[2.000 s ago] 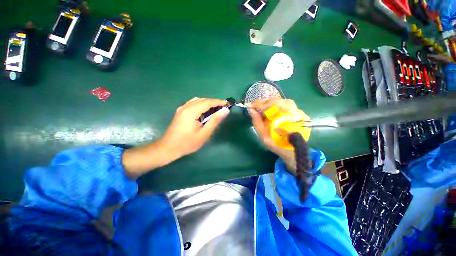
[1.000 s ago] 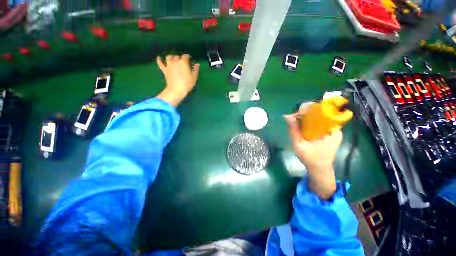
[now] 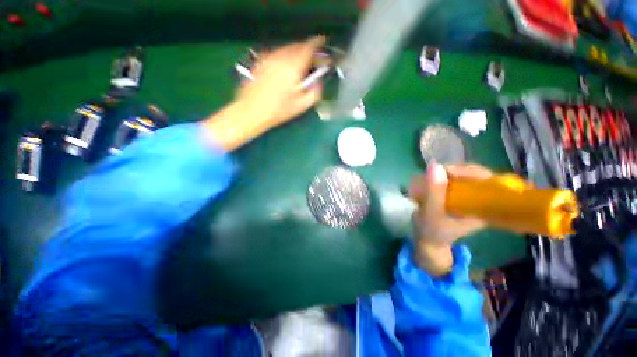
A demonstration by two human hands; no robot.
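My left hand (image 3: 276,84) is over the back middle of the bench, blurred, with a small dark display unit (image 3: 316,75) between its thumb and fingers. Whether the unit is lifted cannot be told. My right hand (image 3: 447,209) grips a thick yellow-orange soldering iron (image 3: 510,202), held roughly level with its butt end to the right. The iron's tip is not visible. Another display unit (image 3: 244,66) shows just left of my left hand. A speckled grey disc (image 3: 339,197) and a white round dish (image 3: 356,146) lie between my hands.
Several display units (image 3: 85,130) lie at left, others (image 3: 430,60) at the back right. A grey bracket post (image 3: 377,52) rises beside my left hand. A second grey disc (image 3: 442,144) and white scrap (image 3: 473,122) lie beyond my right hand. Black trays (image 3: 590,160) are at right.
The unit and iron were together over the bench middle; my left hand then reached out to the back and is now farther right, at another unit. My right hand has swung the iron to the right.
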